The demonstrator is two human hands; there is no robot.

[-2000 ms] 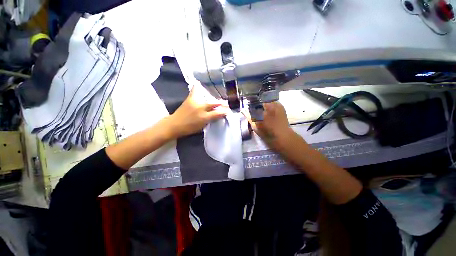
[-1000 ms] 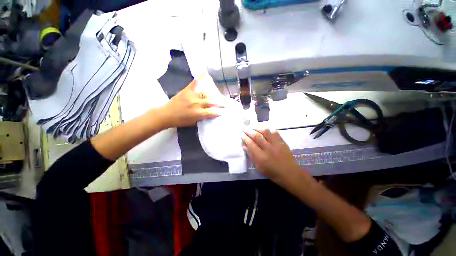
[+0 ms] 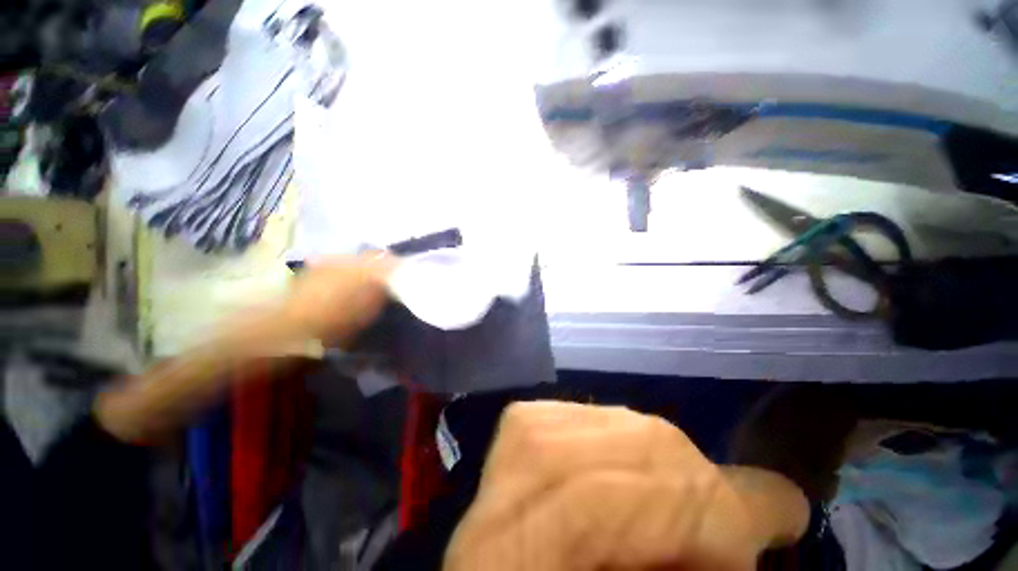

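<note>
The dark grey fabric panel (image 3: 474, 351) lies at the table's front edge. A white curved piece (image 3: 447, 292) lies against it, with a short dark strip (image 3: 426, 241) just above. My left hand (image 3: 344, 292) is blurred and grips the left end of the panel; its fingertips are not clear. My right hand (image 3: 608, 491) is large, close to the camera and in front of the table edge. Its fingers are curled out of sight, and I cannot tell whether it holds anything. The needle area of the sewing machine (image 3: 639, 201) is blurred by glare.
Dark-handled scissors (image 3: 854, 262) lie right of the needle area, beside a dark cloth (image 3: 960, 301). A fanned stack of white and grey cut pieces (image 3: 229, 145) lies at the left. A ruler strip (image 3: 692, 346) runs along the front edge.
The grey panel and white piece have moved away from the needle, toward the front edge, and turned. My left hand has moved left and down with them. My right hand has come off the cloth toward me.
</note>
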